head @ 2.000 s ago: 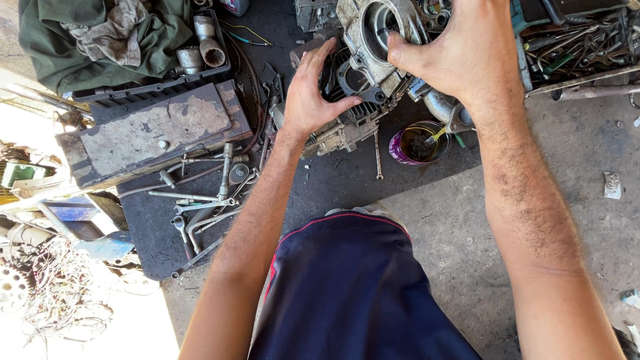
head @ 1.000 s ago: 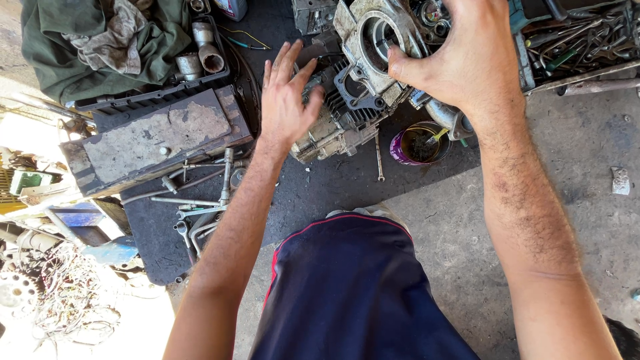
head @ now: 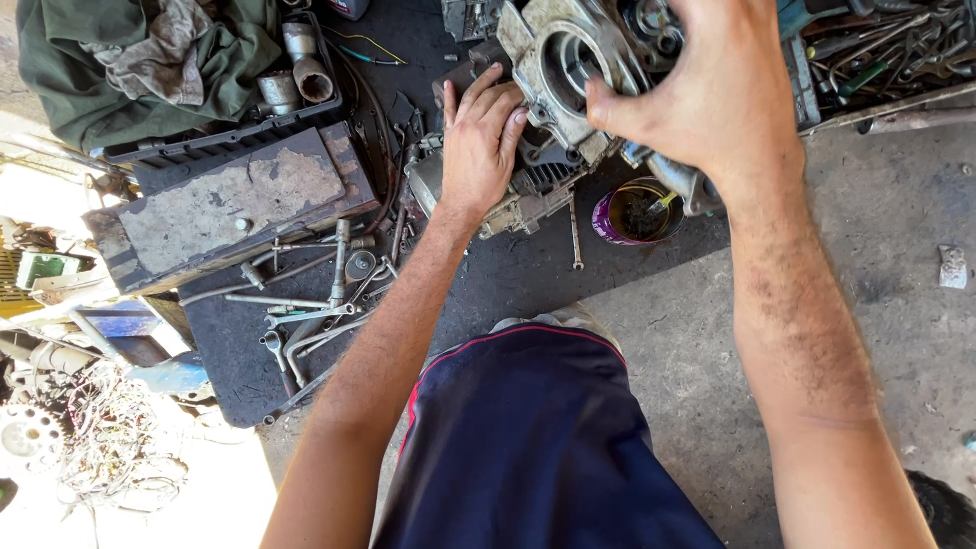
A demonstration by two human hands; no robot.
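My right hand point(head: 709, 91) grips a grey metal engine casing point(head: 537, 72) at the top, its thumb at the rim of a round bore. Left of the casing, my left hand point(head: 482, 145) lies with fingers extended over a finned engine part point(head: 526, 202) on the dark work surface; whether it grips anything is hidden. A combination wrench point(head: 576, 232) lies just below that part. To the wrench's right stands a purple tin point(head: 606, 217) with dark contents and a yellow-handled brush point(head: 662, 203) in it.
Left lie wrenches, a ratchet point(head: 276, 347) and socket tools beside a worn metal-topped box point(head: 229, 206). A black tray point(head: 229, 137) holds large sockets and green cloth point(head: 69, 76). A tool box of wrenches point(head: 907, 57) sits at upper right. A dark tyre point(head: 942, 507) shows at lower right.
My left hand moved left, away from the finned part, and then back right over it near the casing. My right hand has stayed on the casing.
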